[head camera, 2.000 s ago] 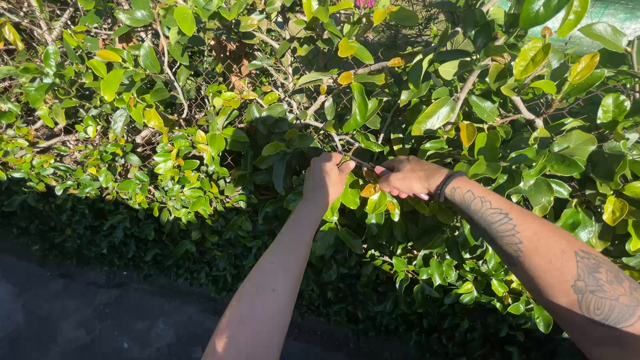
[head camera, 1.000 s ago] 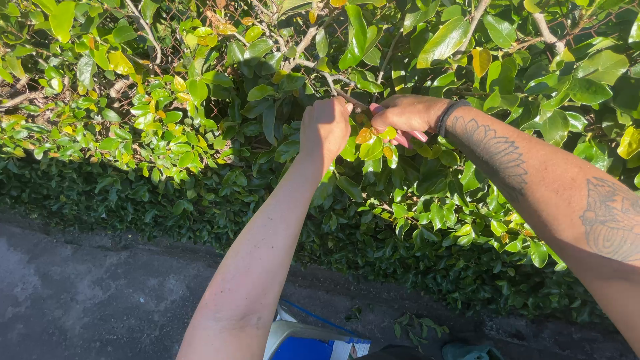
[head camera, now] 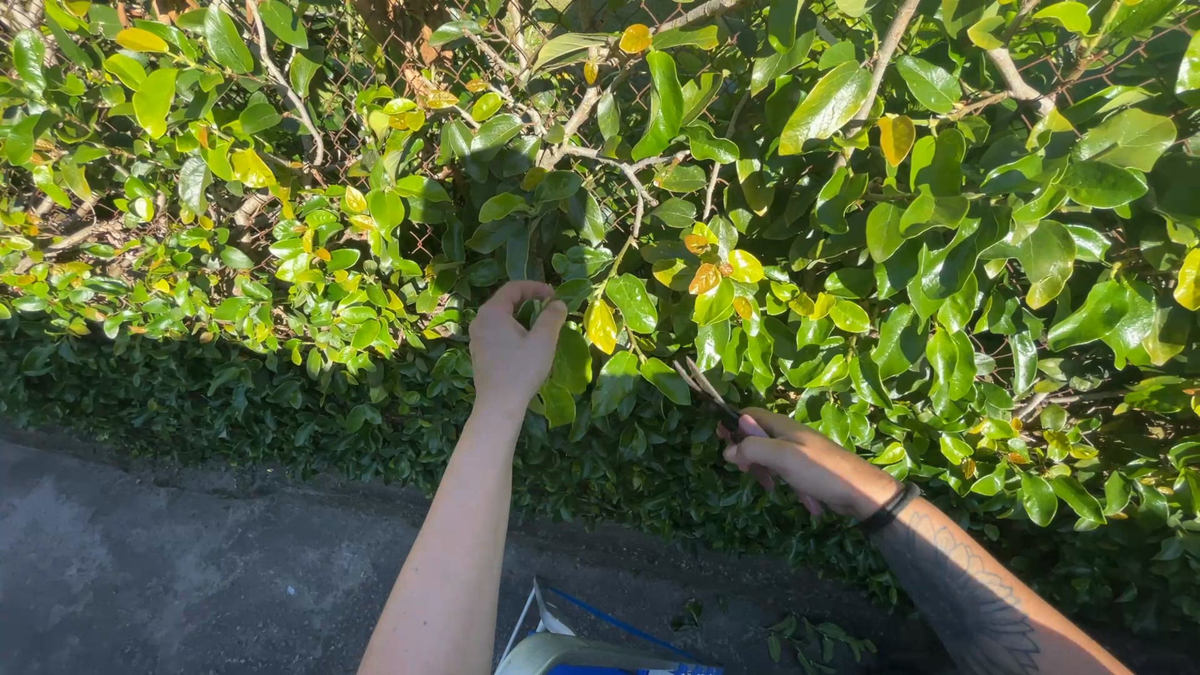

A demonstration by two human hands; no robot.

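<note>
In front of me a leafy hedge [head camera: 825, 309] grows through a wire fence. My left hand [head camera: 514, 342] is raised to the leaves at the middle of the view, thumb and forefinger close together on a leaf or thin stem; its fingertips are partly hidden. A bare, crooked branch [head camera: 640, 202] runs down just above and to the right of it. Lower right, my right hand [head camera: 797, 459] holds a pair of scissors or small snips [head camera: 705, 387], whose slim blades point up and left, slightly apart, in front of the leaves.
Rusty chain-link mesh [head camera: 427, 234] shows between the stems. Dark pavement [head camera: 187, 553] runs along the hedge's foot. At the bottom edge stands a blue and white container or bag [head camera: 600, 656], partly cut off, with cut leafy sprigs [head camera: 816, 642] on the ground beside it.
Both hands were close together at the branch; now they are apart and lower on the hedge. The right hand has drawn back down and right, and the blades now show plainly.
</note>
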